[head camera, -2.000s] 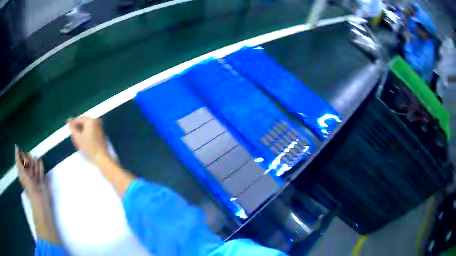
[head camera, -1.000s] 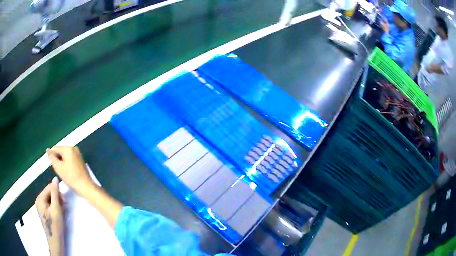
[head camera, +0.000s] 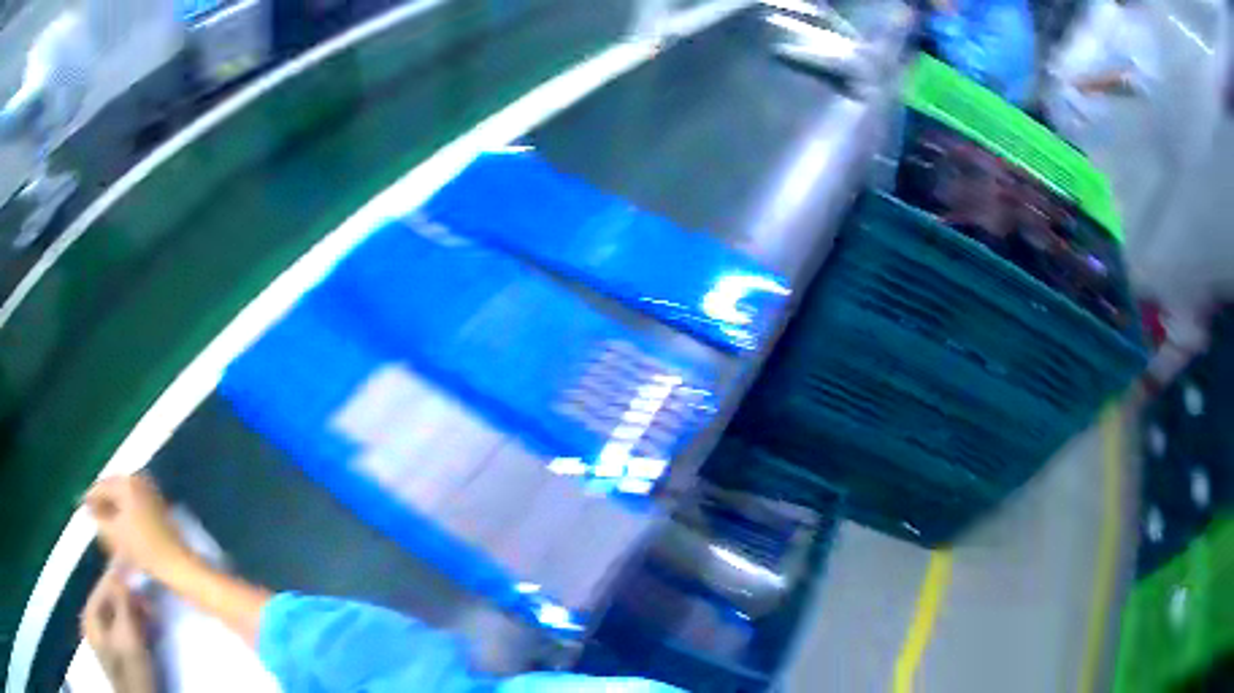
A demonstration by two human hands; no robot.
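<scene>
My right hand (head camera: pixel 131 521) is at the lower left, over the white conveyor edge, fingers curled; blur hides whether it holds anything. My left hand (head camera: pixel 119 626) is just below it, partly cut off and blurred, over the white work sheet (head camera: pixel 203 653). Blue release film strips (head camera: pixel 305 359) lie side by side on the dark bench to the right of my hands. Grey rectangular adhesive pads (head camera: pixel 474 474) sit in a column on the nearest strip. Small curved adhesive pads (head camera: pixel 625 393) sit in rows on the middle strip.
A green conveyor belt (head camera: pixel 203 291) runs along the bench. A dark-green crate (head camera: pixel 880 386) holding red-wired parts stands at the right. A small parts bin (head camera: pixel 798 596) with clear and blue film is under the bench edge. People stand at the upper right.
The view has swung, so the bench and crate sit further left. My hands have drawn closer together than two seconds ago and sit lower in the picture.
</scene>
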